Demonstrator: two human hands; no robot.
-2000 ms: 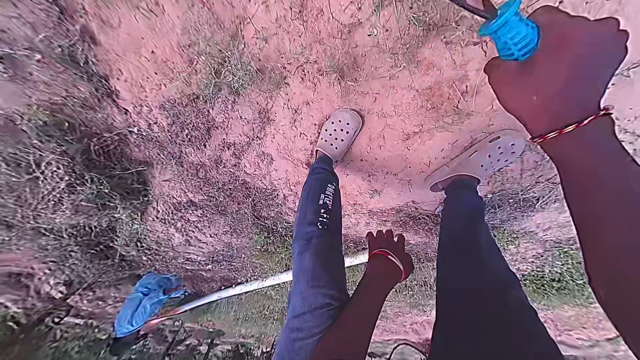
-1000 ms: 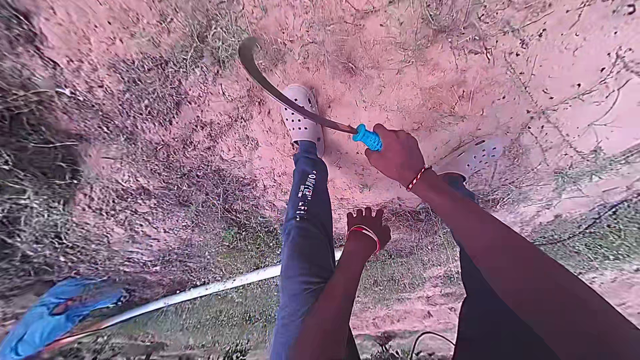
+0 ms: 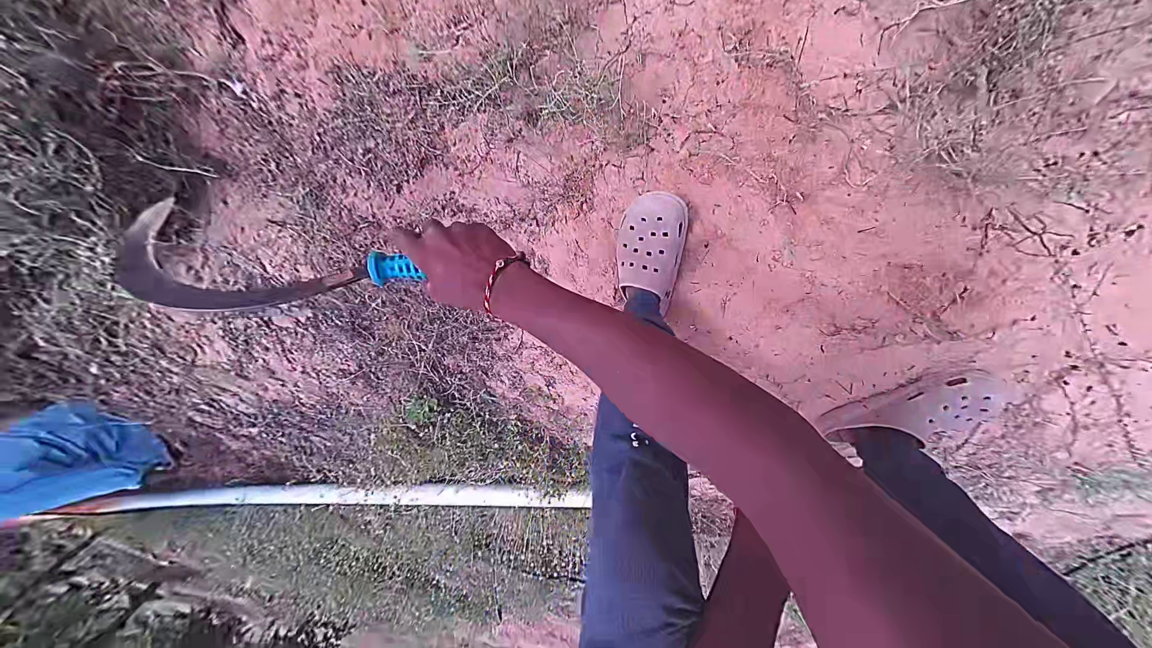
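My right hand (image 3: 459, 265) is closed around the blue ribbed handle (image 3: 394, 268) of a sickle. Its curved metal blade (image 3: 225, 297) reaches left over the dry ground, with the tip pointing up at the far left. The right arm crosses in front of my trouser legs. My left hand is hidden behind the right arm; only part of the left forearm (image 3: 745, 580) shows below it. A pale pole (image 3: 360, 496) lies across the lower left, below the blade, and runs behind my leg. Blue cloth or plastic (image 3: 76, 454) is at its left end.
My feet, in perforated clogs (image 3: 652, 241), stand on reddish soil (image 3: 756, 297). Dry brush (image 3: 81, 162) grows thick along the left side, and low green plants (image 3: 423, 409) lie near the pole. Thin twigs and dry stems are scattered at the upper right.
My right hand has swung from the upper right to the left with the sickle, and the blade now lies farther left. The left hand, seen near the pole in both earlier frames, is now hidden.
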